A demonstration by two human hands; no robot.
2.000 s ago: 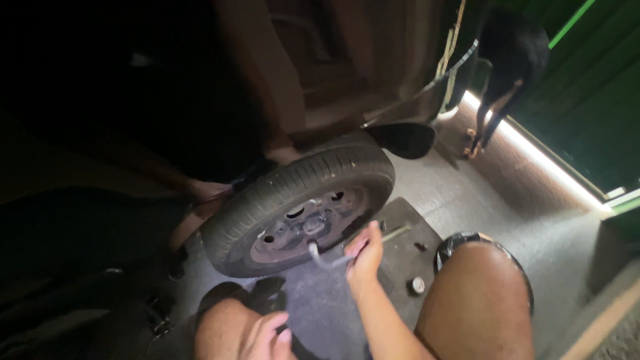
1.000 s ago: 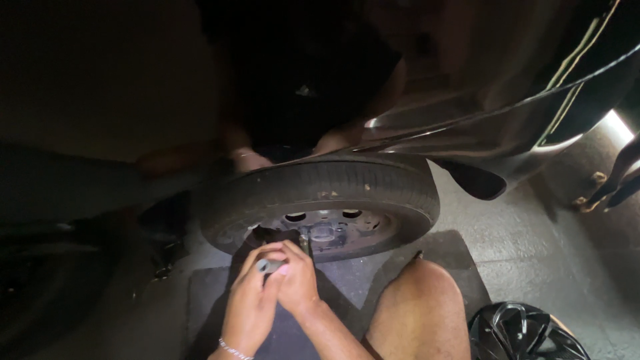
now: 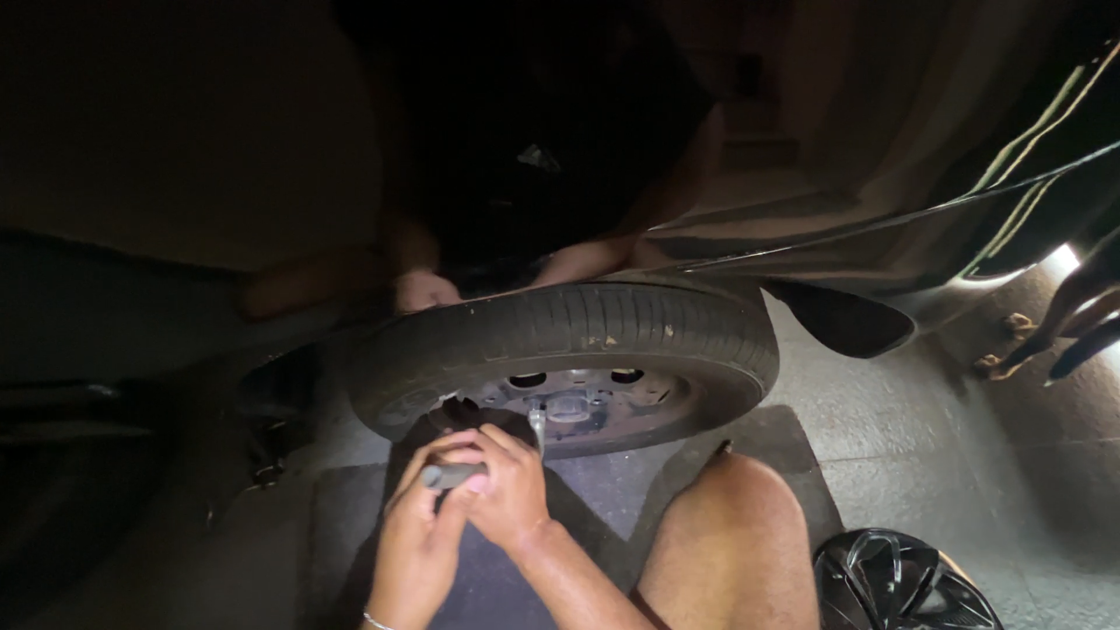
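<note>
A car wheel (image 3: 569,350) with a black tire and a steel rim stands below the dark, shiny car body. My left hand (image 3: 424,507) and my right hand (image 3: 503,486) are close together in front of the rim, both wrapped around the handle of a metal lug wrench (image 3: 453,475). The wrench's bent end (image 3: 537,426) reaches the rim beside the hub; whether it sits on a lug nut cannot be told. The fingers hide much of the tool.
The glossy car body (image 3: 542,157) fills the upper view and mirrors arms. A black plastic wheel cover (image 3: 901,582) lies at the lower right, past my bent knee (image 3: 744,516). A dark mat (image 3: 350,525) lies under the wheel on grey tiles. A dog's legs (image 3: 1032,341) show at the right edge.
Two seconds ago only my right hand held the wrench, which pointed to the right; now both hands grip it at the left. The view has shifted noticeably.
</note>
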